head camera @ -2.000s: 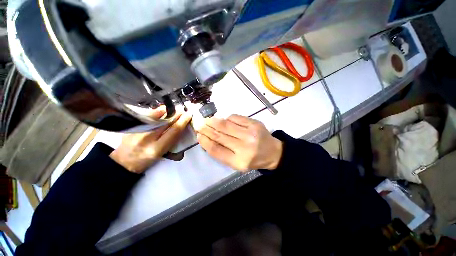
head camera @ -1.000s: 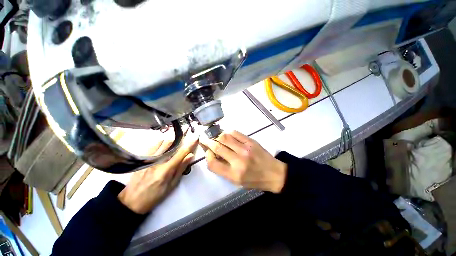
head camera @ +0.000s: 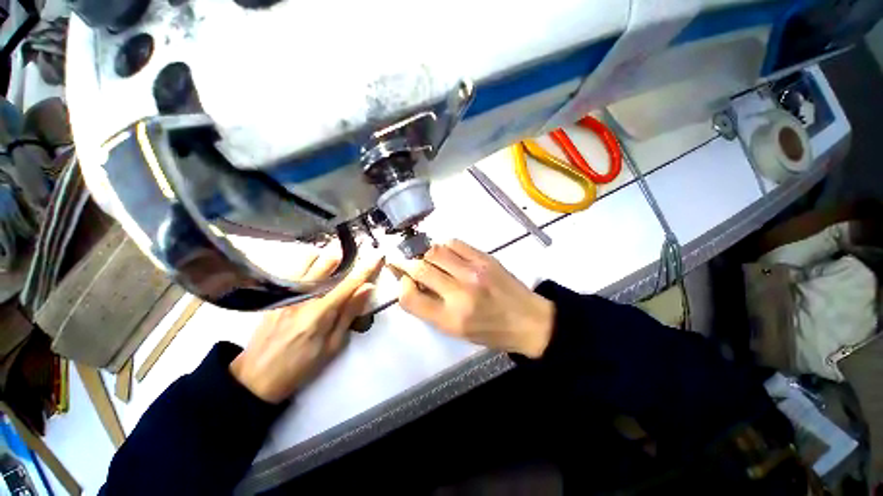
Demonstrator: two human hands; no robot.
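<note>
The white sewing machine head (head camera: 290, 87) with a blue stripe fills the top. Its grey tension dial (head camera: 405, 201) sticks out above my hands. My left hand (head camera: 308, 339) lies flat left of the needle area, fingertips pointing at it, partly behind the machine's front edge. My right hand (head camera: 474, 295) is just right of the needle area, its fingers bent and fingertips together by a small dark knob (head camera: 414, 244). Whatever lies under the fingertips is too small and glared to tell. A small dark rounded piece (head camera: 362, 323) shows beside my left fingers.
Scissors with yellow (head camera: 554, 184) and red handles lie behind right, beside slim metal tweezers (head camera: 511, 207). A grey-green cord (head camera: 662, 218) hangs over the table's front edge (head camera: 407, 392). A white roll (head camera: 780, 145) is at the right end. Brown layered pieces (head camera: 111, 300) and tan strips (head camera: 100, 402) lie left.
Since two seconds ago the view has shifted, showing more of the machine head and placing things lower. Both hands remain by the needle area, with only slight finger changes.
</note>
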